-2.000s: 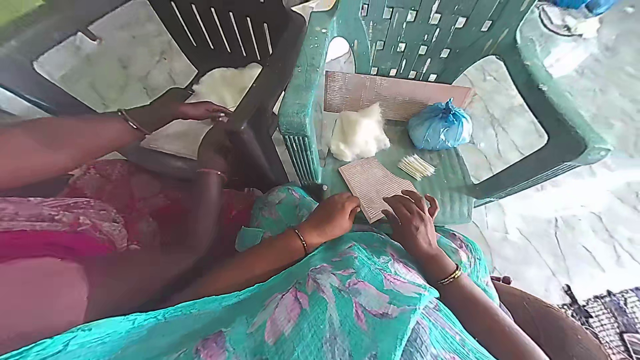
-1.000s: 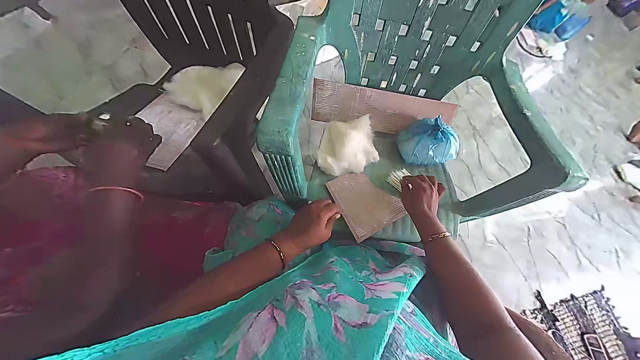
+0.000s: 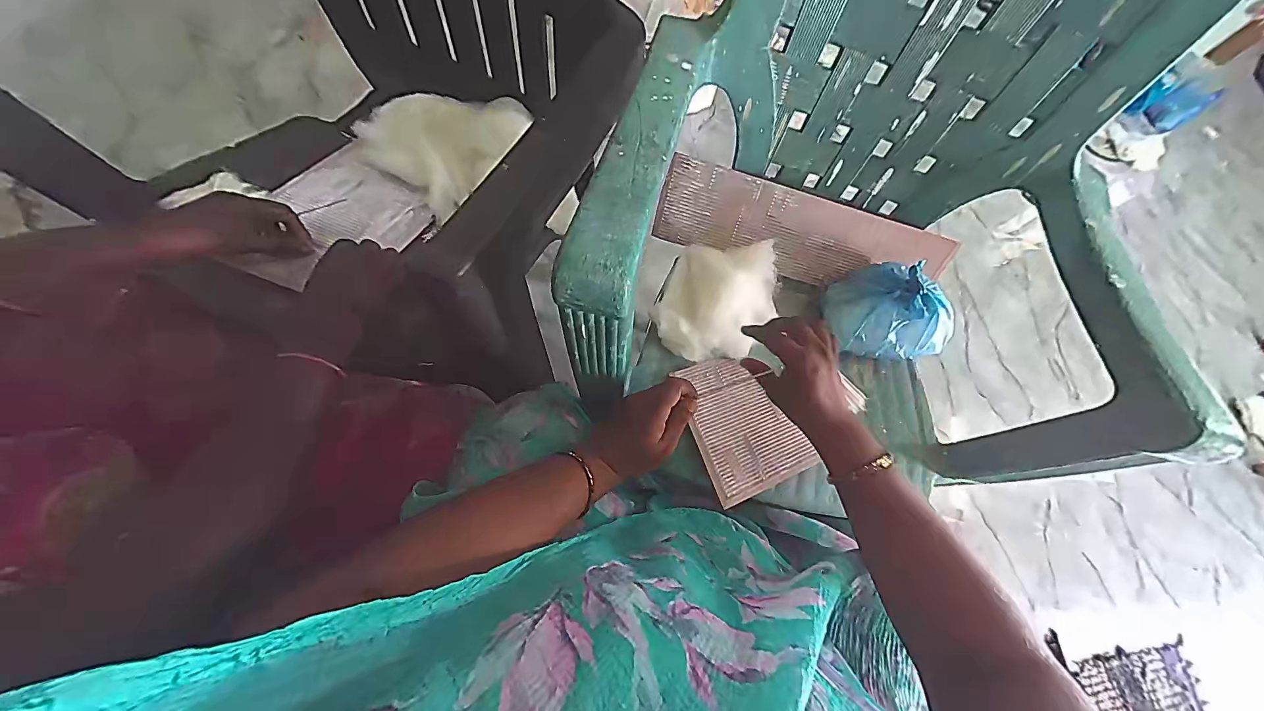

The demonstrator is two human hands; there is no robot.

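My left hand [image 3: 647, 430] grips the left edge of a ribbed cardboard piece [image 3: 752, 434] at the front of the green plastic chair's seat. Over that card's upper right part is my right hand [image 3: 805, 370], thumb and forefinger toward its top edge; whether something thin is between the fingers cannot be told. A tuft of off-white cotton wool [image 3: 716, 301] lies just beyond the card. Thin white sticks [image 3: 851, 393] show partly beside my right hand, mostly hidden by it. Behind that hand sits a knotted blue plastic bag [image 3: 889, 311].
A larger ribbed cardboard sheet [image 3: 795, 217] lies against the green chair's backrest [image 3: 889, 109]. At left, another person's hands [image 3: 247, 227] work over cardboard [image 3: 346, 202] on a dark plastic chair [image 3: 583, 109], with more cotton wool [image 3: 444, 143]. The green armrest [image 3: 617, 217] stands between.
My right hand has moved from the white sticks leftward to the upper edge of the cardboard piece. My left hand stays at the card's left edge. The other person's hands have shifted over their cardboard.
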